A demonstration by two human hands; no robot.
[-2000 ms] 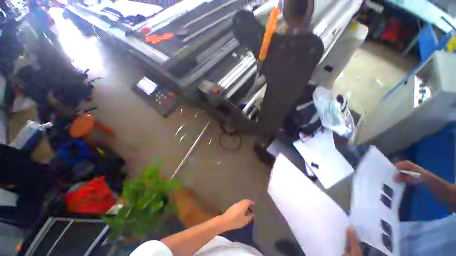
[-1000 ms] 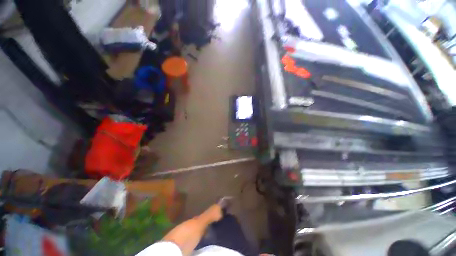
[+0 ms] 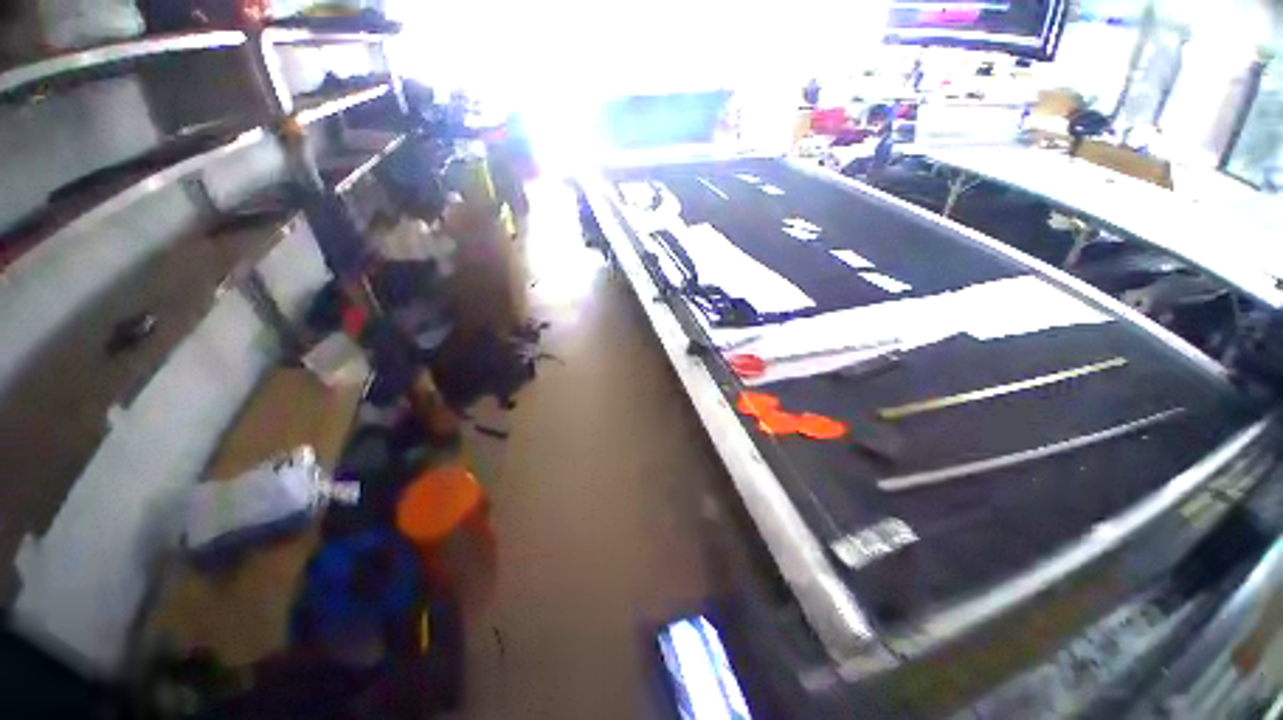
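Observation:
Neither of my hands is in view. The cutter bed lies ahead on the right with a black fabric sheet (image 3: pixel 901 239) that has several small pale openings and a larger pale gap at its left. Near the front-left rail lie long shears with red ring handles (image 3: pixel 746 364) and orange-red clips (image 3: pixel 791 418). A yellow-brown ruler (image 3: pixel 1002 388) and a white or silver ruler (image 3: pixel 1031 450) lie on the black surface. A small silvery item (image 3: pixel 874 542) sits at the near rail corner.
An aisle floor (image 3: pixel 570 464) runs along the bed's left side. Left of it are an orange stool (image 3: pixel 439 502), a blue round object (image 3: pixel 355 591), cartons and shelves (image 3: pixel 127 56). A lit control screen (image 3: pixel 699 671) is at the bottom. A monitor (image 3: pixel 975 20) hangs at the back right.
The view has swung left, then up along the cutter bed. My forearm and hand, visible before, have left the picture. The other person's hands and papers, seen two seconds ago, are also out of view.

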